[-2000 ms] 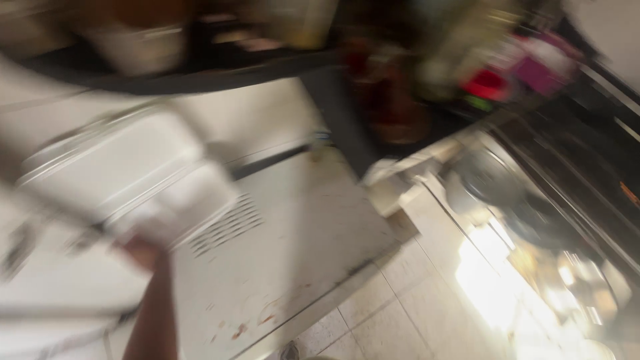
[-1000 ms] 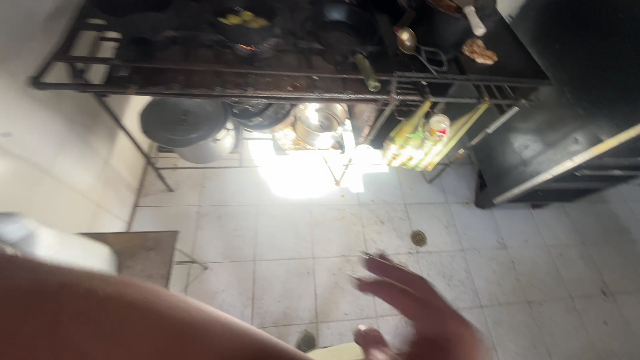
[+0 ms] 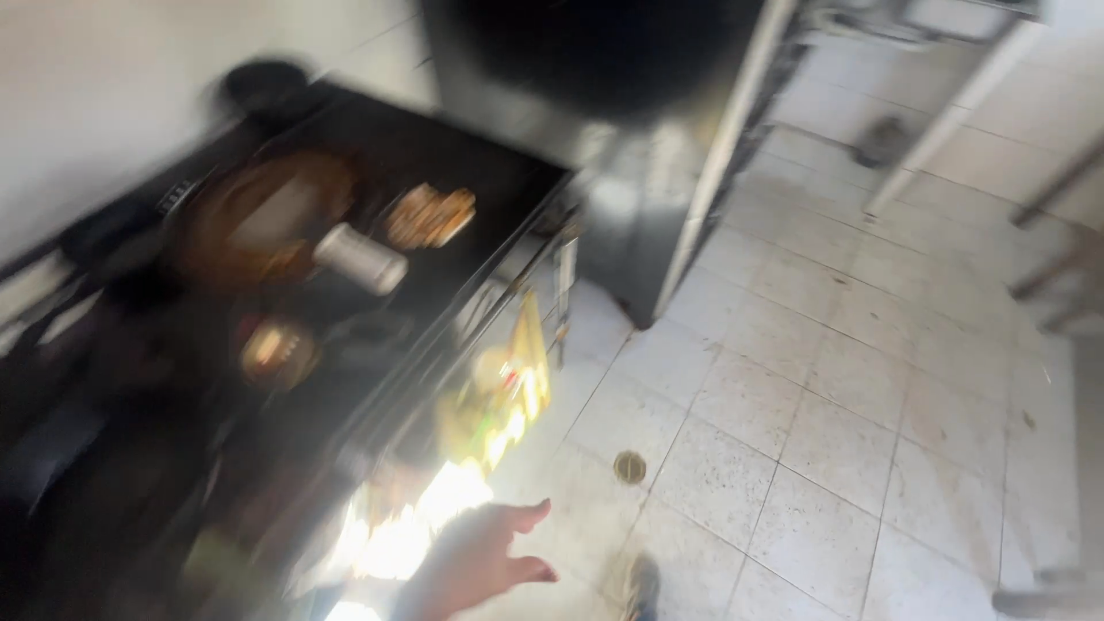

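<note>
My left hand [image 3: 483, 556] reaches in from the bottom edge, left of centre, beside the front of a black stove or griddle [image 3: 509, 177]. It is blurred and partly washed out by glare; two digits point right, spread apart, with nothing visible between them. My right hand is not in view. On the black surface lie a large round brown pan or dish [image 3: 259, 220], a white cylindrical object that may be a handle [image 3: 360, 259], and a browned piece of food [image 3: 429, 216]. Nearer is a small blurred round item [image 3: 278, 354]. A yellow bag [image 3: 509, 397] hangs at the stove's front.
A dark metal cabinet or appliance [image 3: 634, 216] stands past the stove's far end. The tiled floor [image 3: 802, 414] has a round drain [image 3: 630, 467]. A shoe [image 3: 642, 586] shows at the bottom. Furniture legs [image 3: 957, 112] rise at the upper right, and more stand along the right edge.
The view has swung from the white surface with an open foam container to the stove and floor. The right-side hand and pale object seen a second ago are out of view.
</note>
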